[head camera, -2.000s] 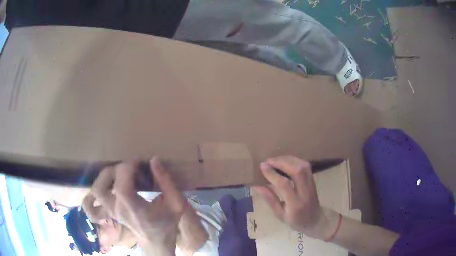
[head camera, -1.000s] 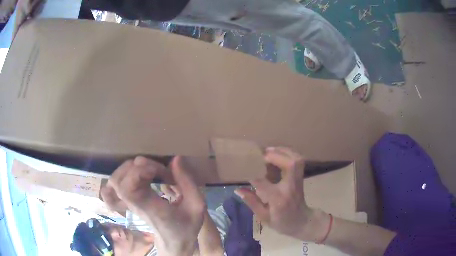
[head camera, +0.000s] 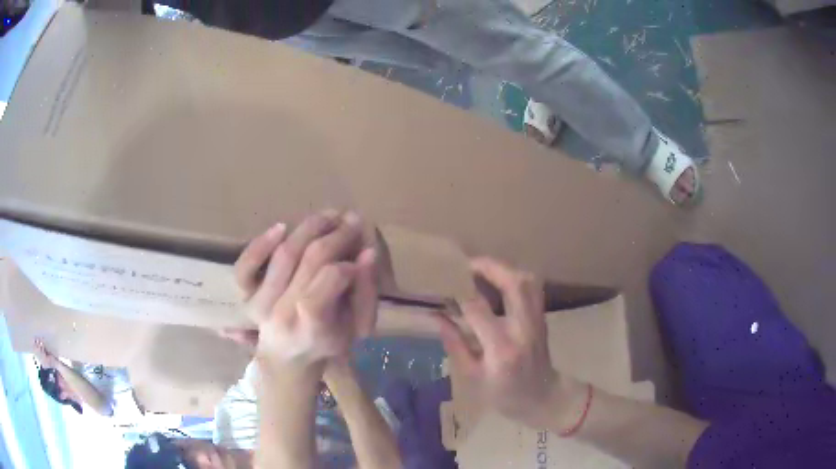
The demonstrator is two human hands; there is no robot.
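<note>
A large brown corrugated carton (head camera: 229, 137) fills the middle and left. A pale brown side panel with dark print (head camera: 119, 275) runs along its long lower edge, with a dark gap between. A small brown carton flap (head camera: 422, 259) lies across that edge. My left hand (head camera: 316, 284) is at the edge left of this flap, fingers curled; what lies under them is hidden. My right hand (head camera: 504, 343), with a red string at the wrist, has its fingers above and thumb below the flap's right part.
An open brown end piece with dark lettering (head camera: 587, 366) is at lower right. A person in grey trousers (head camera: 541, 64) stands beyond the carton. Another person's forearm (head camera: 367, 417) is beside my left arm. A purple-covered leg or foot (head camera: 742, 321) is at right. Cardboard sheets (head camera: 779, 119) cover green floor.
My left hand has moved up and its fingers have curled in over the edge. My right hand stays near the flap. The printed side panel at left shows more.
</note>
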